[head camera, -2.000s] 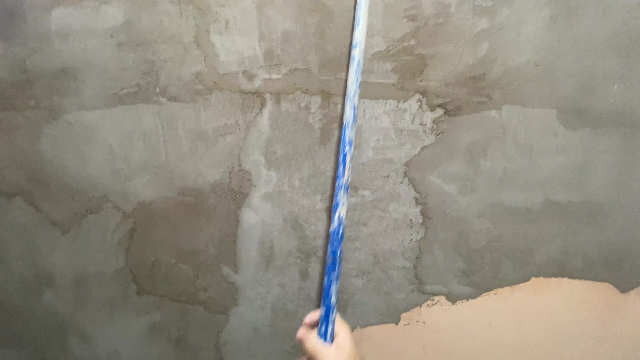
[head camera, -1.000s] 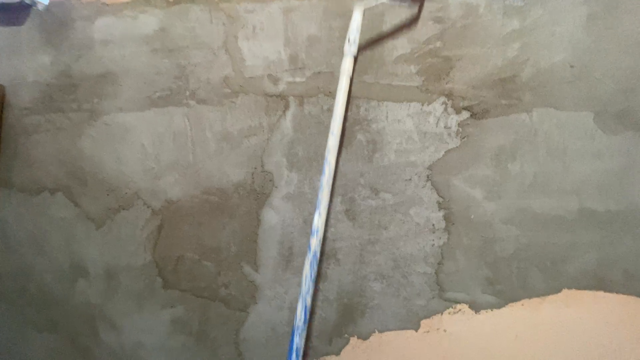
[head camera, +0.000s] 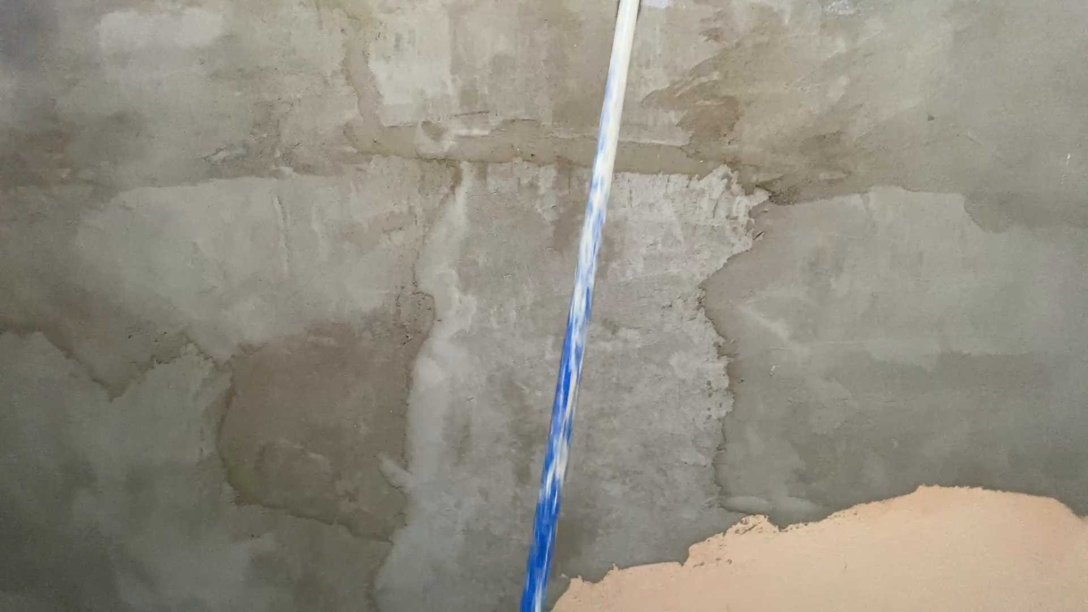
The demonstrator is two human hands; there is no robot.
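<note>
A long blue pole (head camera: 571, 340), streaked with white paint, crosses the head view from the bottom centre up past the top edge, leaning a little to the right. Its upper part is nearly all white. Both ends lie outside the picture, so whatever the pole carries at its top is hidden. Neither my left hand nor my right hand is in view. Behind the pole is a grey, patchy cement-plastered surface (head camera: 892, 297).
A smooth pinkish-beige patch (head camera: 850, 552) with a ragged edge covers the lower right of the surface. A darker brown-grey patch (head camera: 314, 425) lies left of the pole. Rough ridges run across the upper part.
A hand on the pole's lower part two seconds ago is out of view now. The bent metal frame at the pole's top, seen one second ago, has left the picture.
</note>
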